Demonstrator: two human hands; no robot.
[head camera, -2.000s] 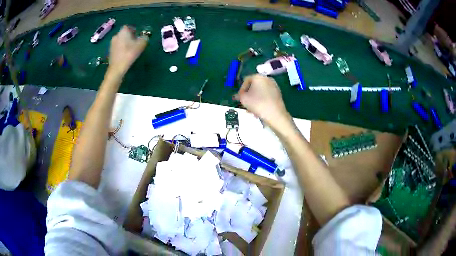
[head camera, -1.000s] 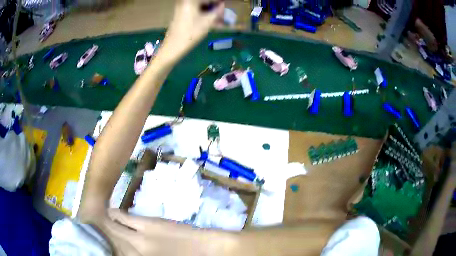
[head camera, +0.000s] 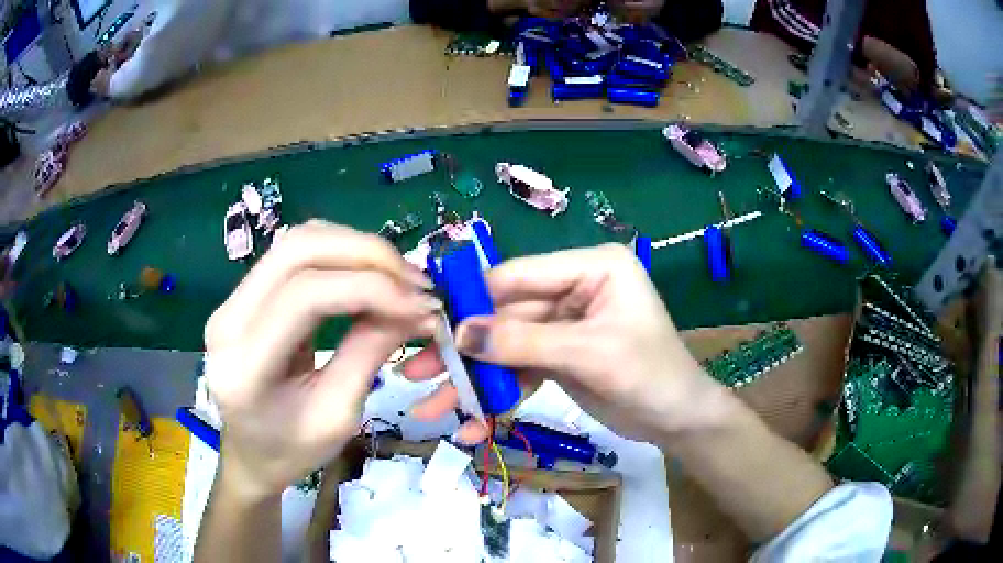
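Note:
A blue battery cell (head camera: 469, 288) is held upright and slightly tilted above the carton. My right hand (head camera: 588, 330) grips it from the right, thumb on its side. My left hand (head camera: 319, 341) has its fingertips at a white pad (head camera: 456, 368) along the cell's left side. How far the pad is stuck down cannot be told. Red and yellow wires (head camera: 495, 456) hang from the cell's lower end to a small green circuit board (head camera: 495, 530). The board hangs over the carton (head camera: 607, 517) full of white pads (head camera: 390, 511).
Behind, the green conveyor belt (head camera: 363, 198) carries pink toy car shells (head camera: 531, 187) and blue cells. More blue cells (head camera: 555, 442) lie behind the carton. A green PCB panel (head camera: 753, 357) and board tray (head camera: 896, 418) are right. Other people's arms show across the belt.
My hands have come back from the belt and, at one second ago, from a far reach. They now meet over the carton around a wired cell. The belt's items have shifted in view.

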